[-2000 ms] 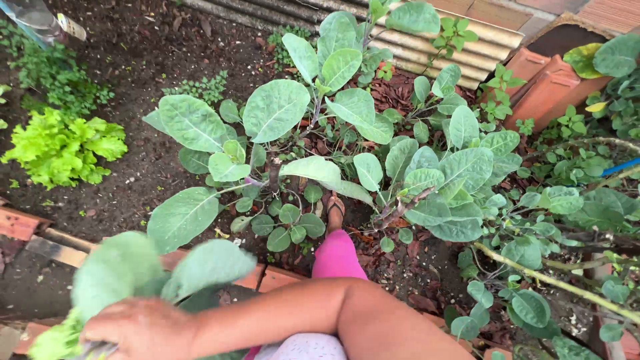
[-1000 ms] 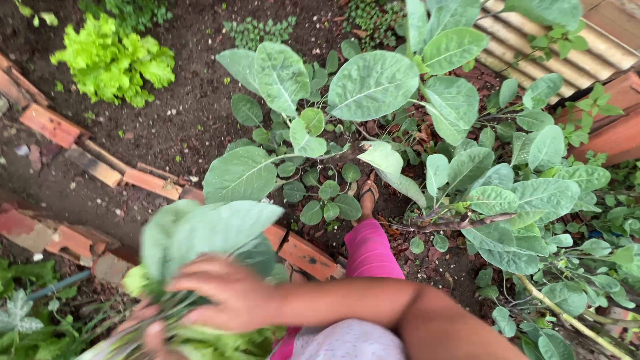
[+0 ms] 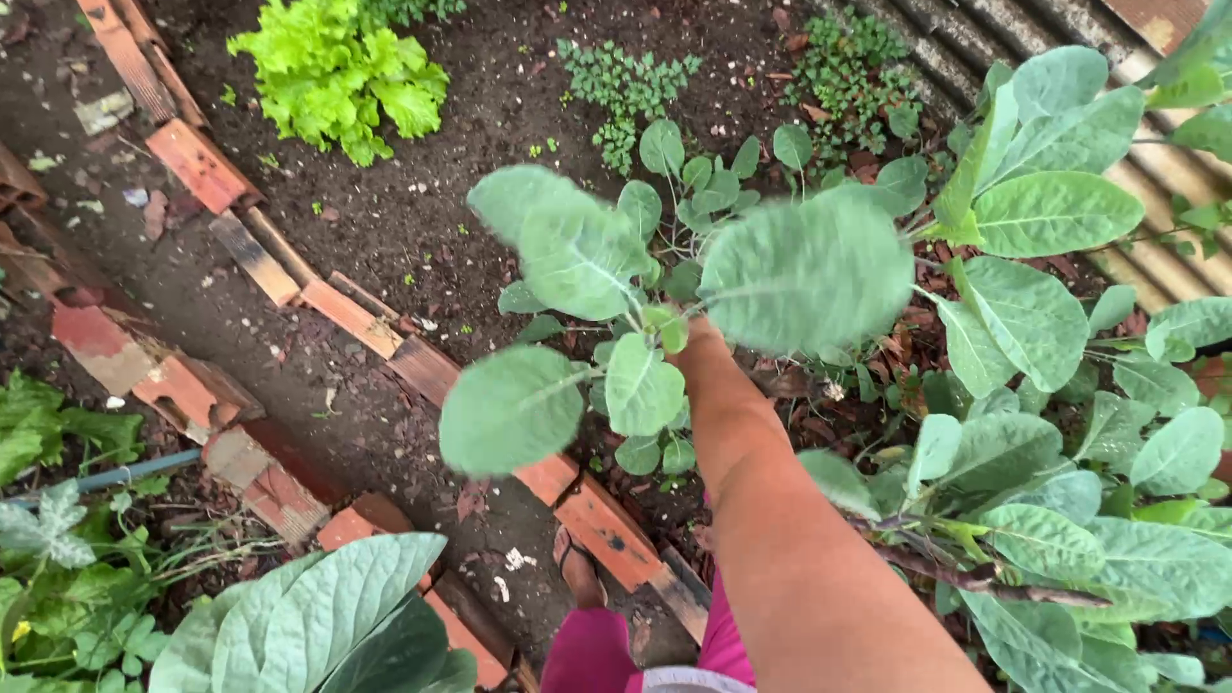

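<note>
My right arm reaches down into a broad-leaved collard plant (image 3: 643,385). Its hand (image 3: 695,337) is mostly covered by the leaves, near the central stem, so its fingers and grip do not show. Large leaves of the plant spread to both sides of the wrist, some blurred. At the bottom left lies a bunch of cut-looking collard leaves (image 3: 313,616). My left hand is out of view. More collard plants (image 3: 1049,539) grow to the right of my arm.
Brick edging (image 3: 351,318) curves beside a dirt path (image 3: 289,385). A sandalled foot (image 3: 577,568) stands by the bricks. Bright lettuce (image 3: 342,77) grows at the upper left, and corrugated sheeting (image 3: 1145,269) borders the bed at the upper right.
My right hand was over the leaf bunch at the lower left; it has moved right into the growing collard plant. A foot that was among the plants now stands beside the brick edging.
</note>
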